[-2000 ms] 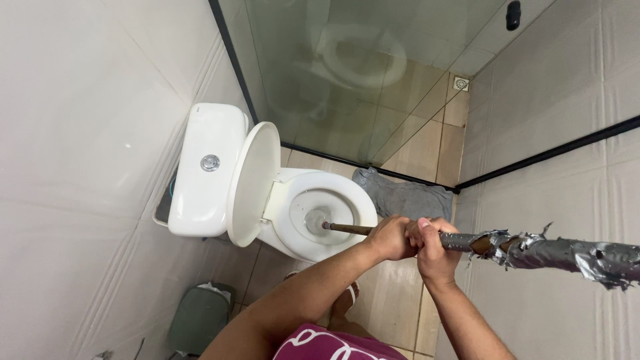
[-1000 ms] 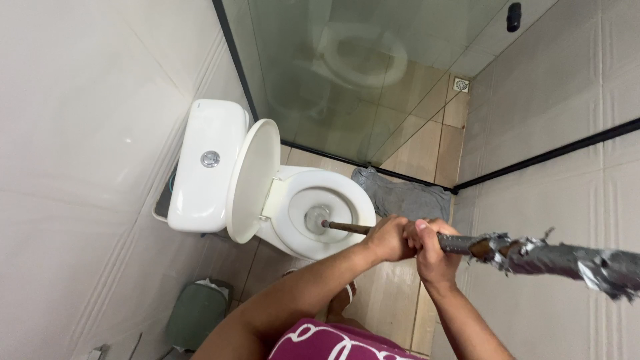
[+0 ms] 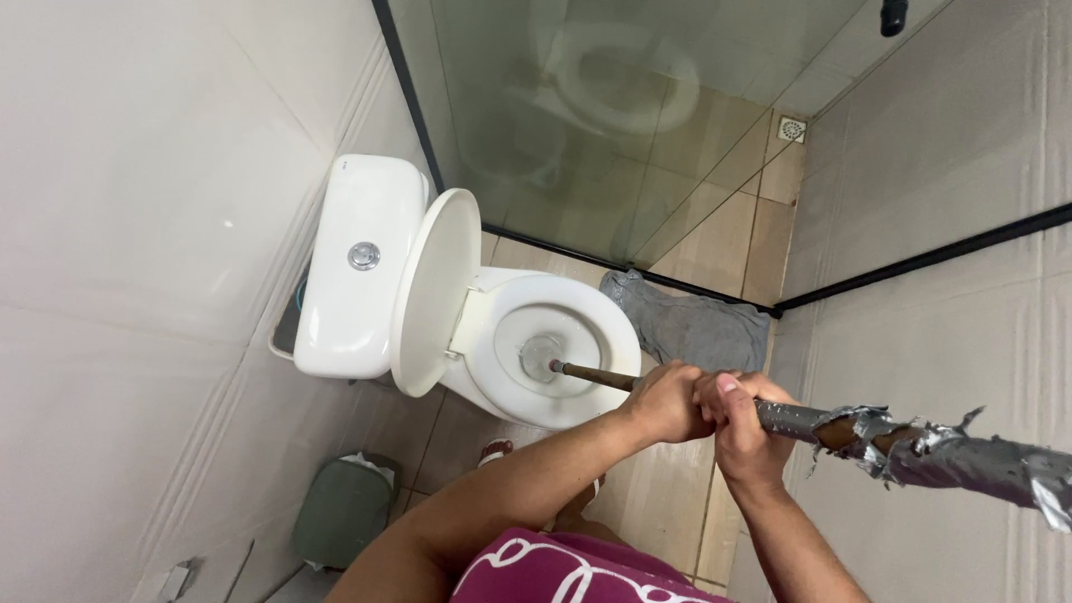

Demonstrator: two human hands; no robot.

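Both my hands grip a long pole (image 3: 595, 377) partly wrapped in torn silver tape. My left hand (image 3: 672, 402) is closed round it nearer the bowl, and my right hand (image 3: 749, 419) holds it just beside, at the start of the taped part. The pole's far end reaches down into the bowl of a white toilet (image 3: 620, 335), over the water; what is on that end below the water cannot be made out. The toilet's lid (image 3: 440, 293) is raised, leaning toward the cistern (image 3: 360, 327), which has a round chrome flush button (image 3: 364, 255). The seat is down.
A grey cloth (image 3: 699, 327) lies on the tiled floor by the black-framed glass shower screen (image 3: 586, 167). A green lidded bin (image 3: 343, 511) stands at lower left, near my sandalled feet. Tiled walls close in on both sides. A floor drain (image 3: 791, 129) shows past the screen.
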